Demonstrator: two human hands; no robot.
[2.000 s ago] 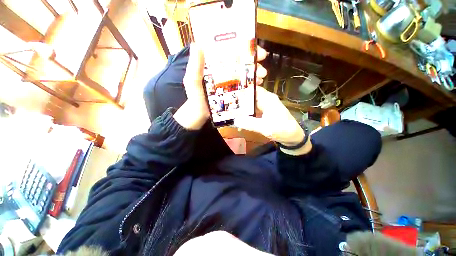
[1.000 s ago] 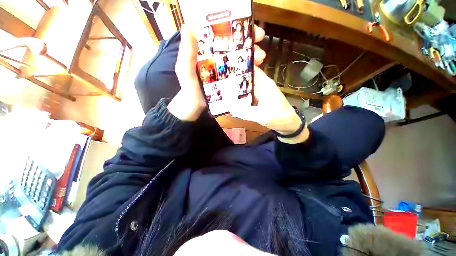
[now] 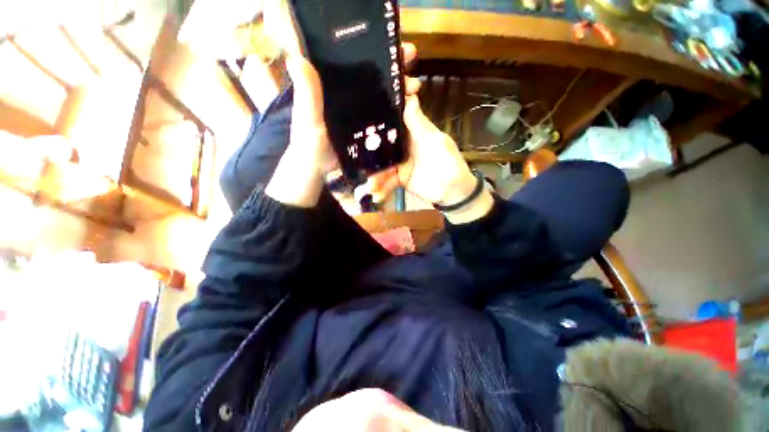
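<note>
A smartphone [image 3: 358,84] is held upright above the lap at the top centre, its upper end cut off by the picture's edge. Its screen is dark, with a round white button and small icons near the lower end. My left hand [image 3: 305,126] holds the phone along its left edge, its top blurred by glare. My right hand [image 3: 438,160], with a black wristband [image 3: 462,200], holds it from the right side, fingertips showing past the right edge. Part of each hand is hidden behind the phone.
A wooden table [image 3: 497,27] crosses the top right, with orange-red pliers [image 3: 595,32] at its edge. Below it are cables and a white box [image 3: 620,150]. A bright wooden chair stands at left. A grey keypad device [image 3: 88,371] is lower left, a red object [image 3: 704,342] lower right.
The screen has changed from coloured picture tiles to a dark view with a round white button. The phone and both hands have shifted left and slightly up in the picture.
</note>
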